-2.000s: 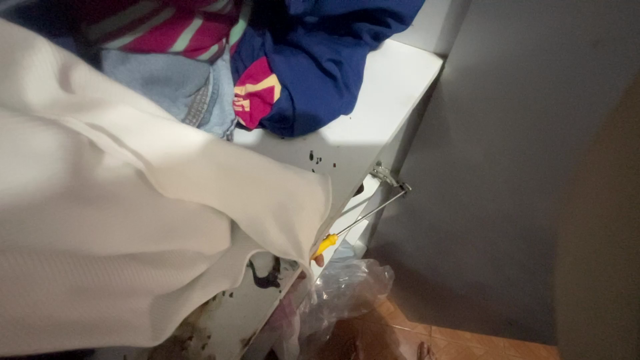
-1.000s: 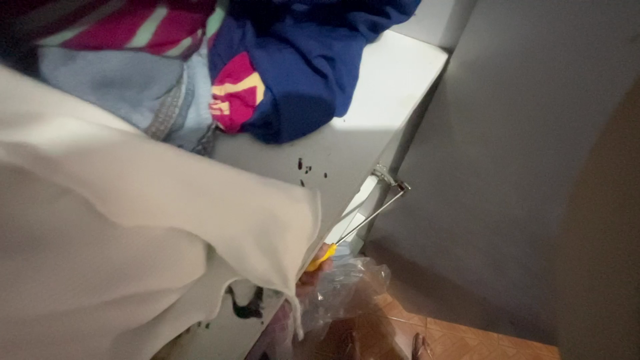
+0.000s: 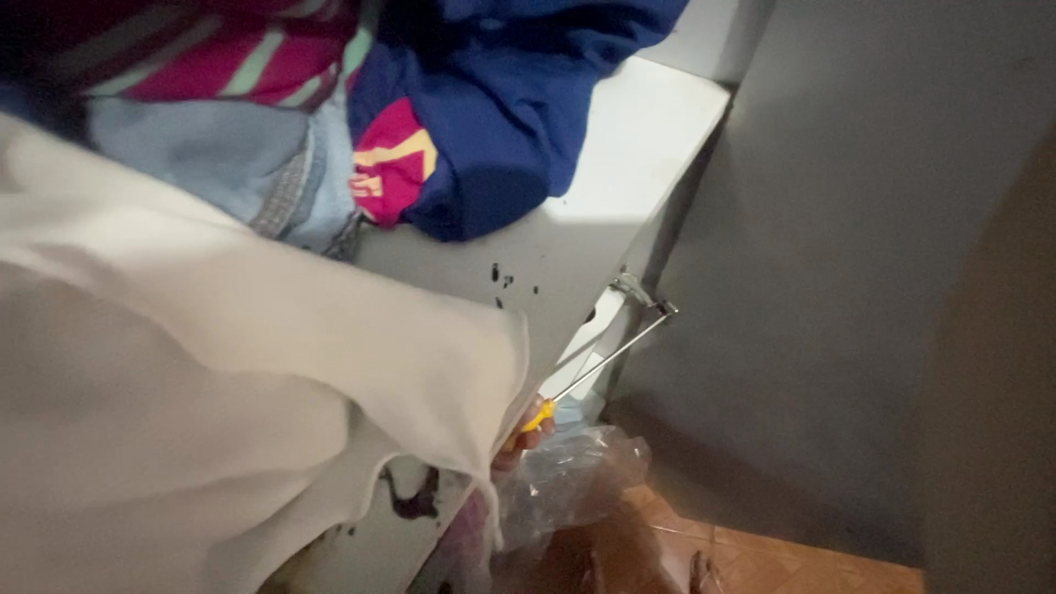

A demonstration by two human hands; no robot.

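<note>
My right hand (image 3: 524, 436) is partly hidden behind a cream cloth and the edge of a white panel. Its fingers are closed around the yellow handle of a screwdriver (image 3: 609, 356). The thin metal shaft slants up to the right, and its far end is at a metal hinge (image 3: 634, 289) between the white furniture panel (image 3: 652, 140) and a grey door-like panel (image 3: 808, 272). Whether the tip sits in a screw cannot be told. The cream cloth (image 3: 272, 355) fills the left side and hangs beside the hand. My left hand is not in view.
Folded or piled clothes, a navy garment (image 3: 495, 140) and a light blue one (image 3: 206, 148), lie on the white surface. Clear plastic film (image 3: 569, 487) hangs just below the hand. Brown floor tiles (image 3: 792, 553) show at the bottom. A blurred brown shape borders the right.
The hem of the cream cloth has shifted, and more of my fingers show around the yellow handle than two seconds ago. The screwdriver's far end remains at the hinge.
</note>
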